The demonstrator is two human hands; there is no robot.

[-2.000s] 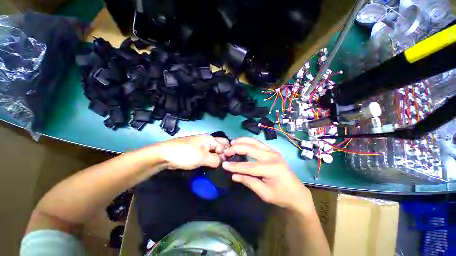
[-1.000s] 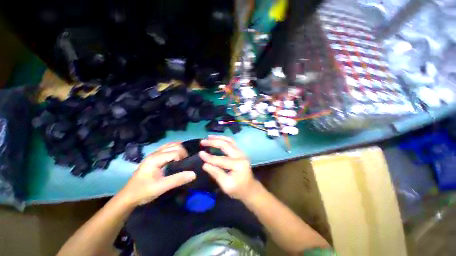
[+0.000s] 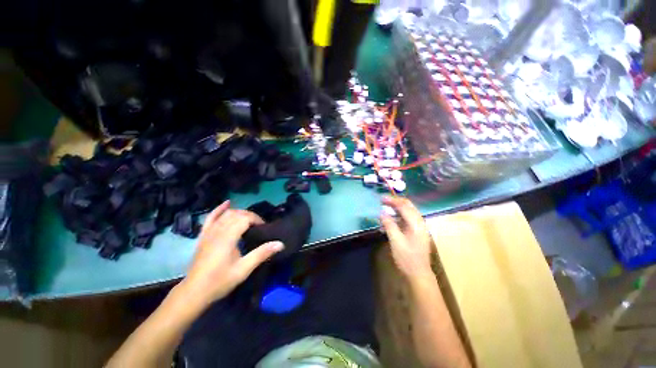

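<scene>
My left hand [image 3: 223, 248] holds a black housing [image 3: 289, 224] at the bench's front edge, thumb in front and fingers at its left side. The housing is rounded; its inside is too dark to read. My right hand [image 3: 410, 233] is apart from it, to the right, over the bench edge, with its fingers slightly apart and no part visible in them. Just beyond it lies a tangled pile of white wired components [image 3: 367, 136] with red and orange wires.
Small black pieces [image 3: 165, 172] are heaped at centre-left. Black housings [image 3: 180, 79] fill the area behind. Clear trays of wired parts [image 3: 482, 108] stand right, with white round parts [image 3: 590, 72] beyond. A closed carton [image 3: 496, 266] is right of my lap. A yellow-striped driver [image 3: 325, 21] hangs above.
My right hand has left the housing and moved right. My left hand keeps the housing, which now sits over the bench edge. The view has turned to the right.
</scene>
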